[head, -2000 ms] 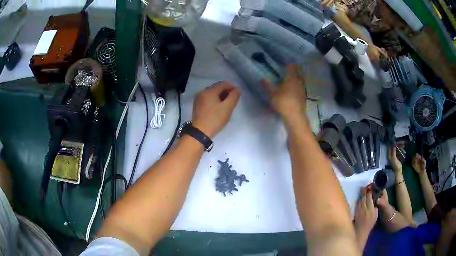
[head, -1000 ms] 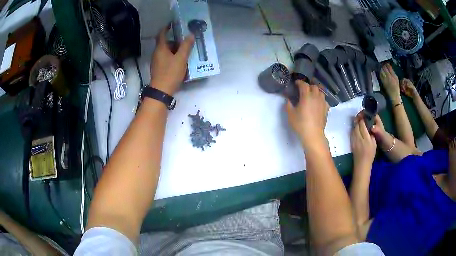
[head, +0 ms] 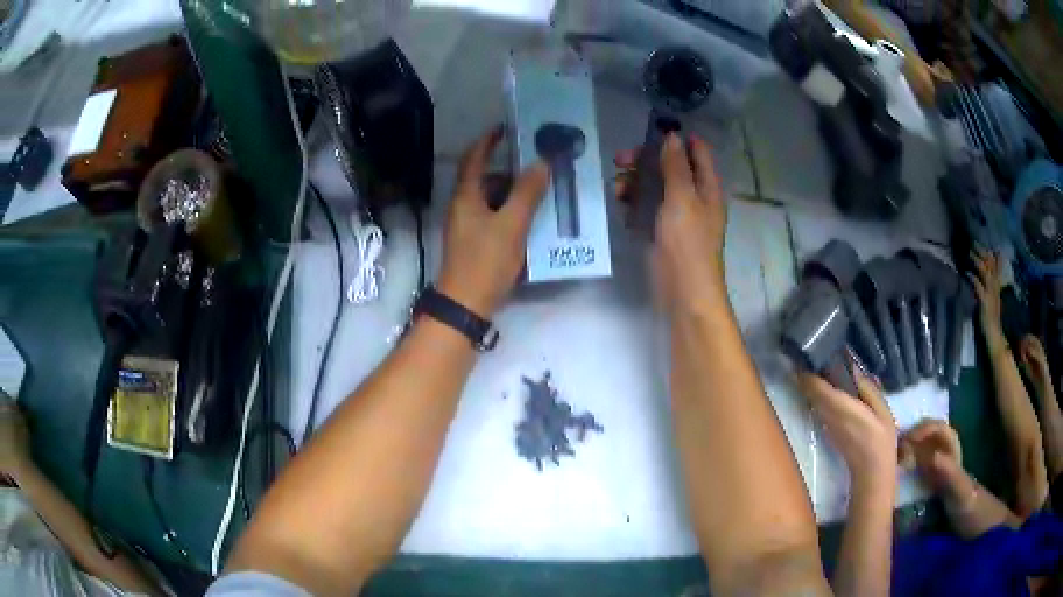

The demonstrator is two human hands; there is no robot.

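My left hand (head: 493,229) holds a pale blue and white retail box (head: 574,239) by its left side. The box stands out above the white sheet, its printed fan picture facing me. My right hand (head: 688,204) grips the handle of a dark grey handheld fan (head: 677,79), its round head pointing away from me, just right of the box. The hand is slightly blurred. A loose pile of small dark parts (head: 550,422) lies on the white sheet nearer to me. Whether the box's end flap is open I cannot tell.
Several handheld fans (head: 907,309) lie in a row at right, where another person's hand (head: 854,422) holds one. A tied white cable (head: 365,264) and a black fan unit (head: 388,126) are at left. Beyond them are a black unit with yellow label (head: 143,407) and a brown-orange box (head: 131,117).
The view has shifted. My right hand has taken a fan from beside the row and brought it next to the box. The other person's hand has reached to the row.
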